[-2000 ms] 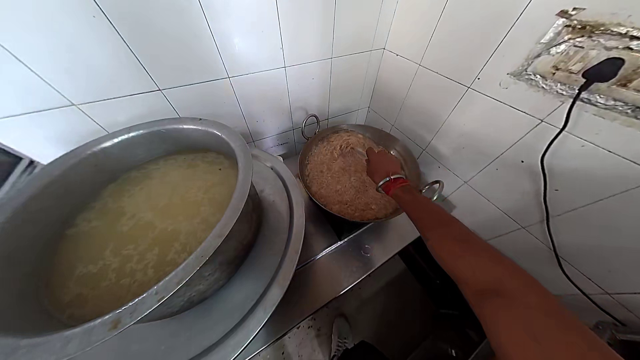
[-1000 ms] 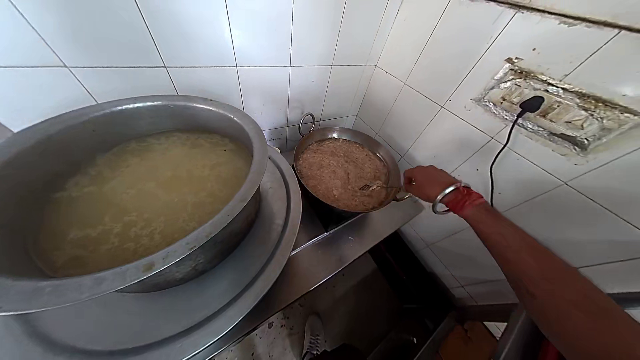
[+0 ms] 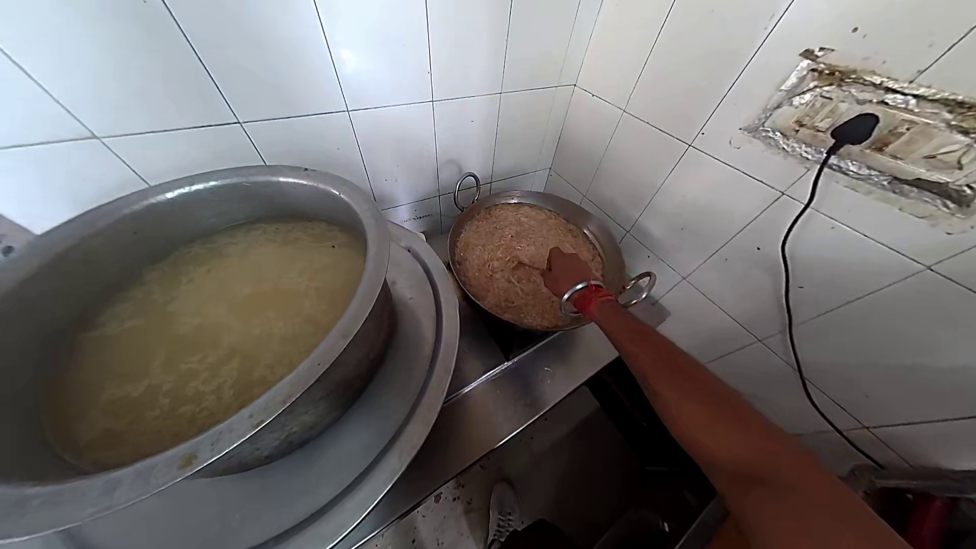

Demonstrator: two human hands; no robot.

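My right hand (image 3: 568, 273), with a metal bangle and red thread at the wrist, reaches over a round metal kadai (image 3: 587, 215) with two ring handles. Its fingers are closed on the handle of a thin utensil (image 3: 531, 266), whose far end is sunk in the food. Shredded onions (image 3: 503, 240), by their look, in bubbling brownish liquid fill the kadai. To the left, a large aluminium pot (image 3: 374, 252) holds cloudy yellowish liquid (image 3: 236, 320) with pale bits in it. My left hand is out of view.
The big pot stands on a wide metal tray or lid (image 3: 427, 358). Both vessels are on a steel stove counter (image 3: 503, 412) against tiled walls. A black cable (image 3: 789, 305) hangs from a worn socket panel (image 3: 900, 137) at right. A shoe (image 3: 503, 511) shows on the floor.
My right hand has moved from the kadai's right rim, where it was one second ago, back in over the food. The view has shifted slightly.
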